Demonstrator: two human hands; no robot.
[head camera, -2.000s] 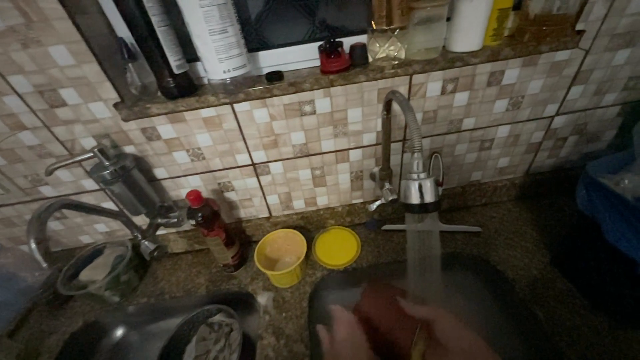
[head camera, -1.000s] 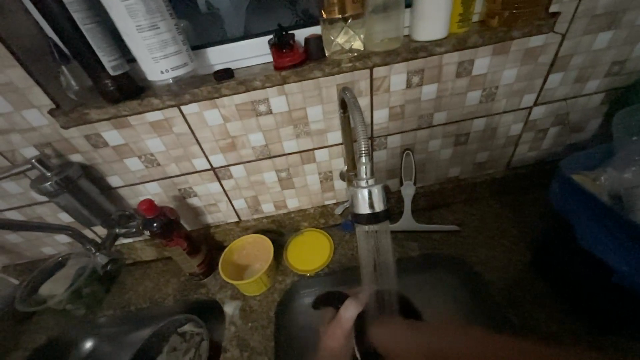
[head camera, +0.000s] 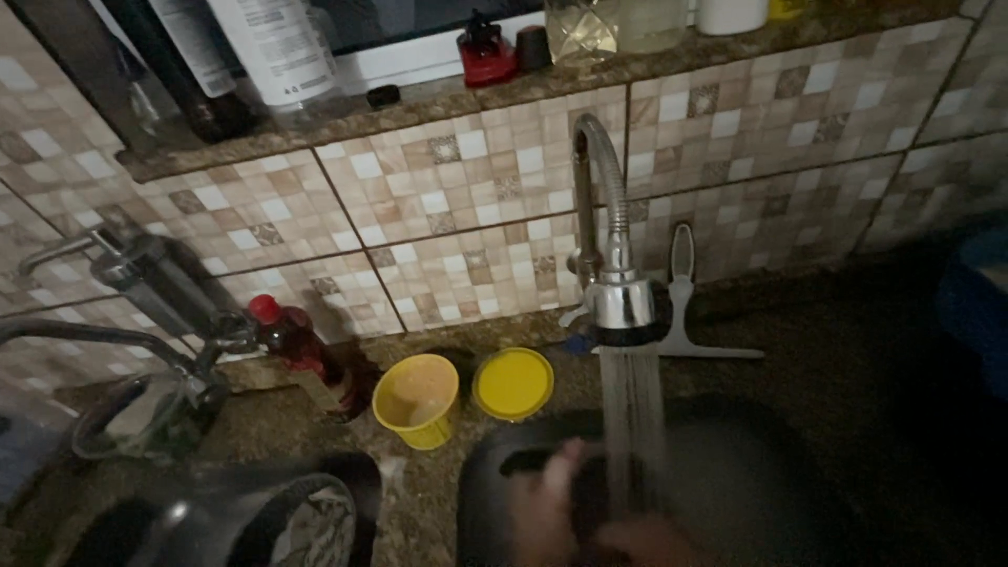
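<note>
Water runs from a chrome faucet spray head (head camera: 624, 309) into a dark sink basin (head camera: 740, 457). My left hand (head camera: 547, 508), blurred, is in the basin left of the stream, its thumb up against a dark object (head camera: 592, 488) whose kind I cannot tell. Under the stream, at the bottom edge, lies my right hand (head camera: 646, 537), also blurred; its fingers are not clear. Behind the basin stand an open yellow plastic tub (head camera: 417, 402) with pale contents and a yellow round lid (head camera: 513, 383).
A red-capped bottle (head camera: 307, 354) stands left of the tub. A grey squeegee (head camera: 681, 315) leans on the tiled wall. At the left are a second faucet (head camera: 102, 331), a clear bowl (head camera: 142, 417) and another basin (head camera: 228, 504). Bottles line the stone sill (head camera: 425, 118).
The dark object shows between my hands in the basin in all frames, and the water keeps running. My right hand sits lower in the view than one second ago.
</note>
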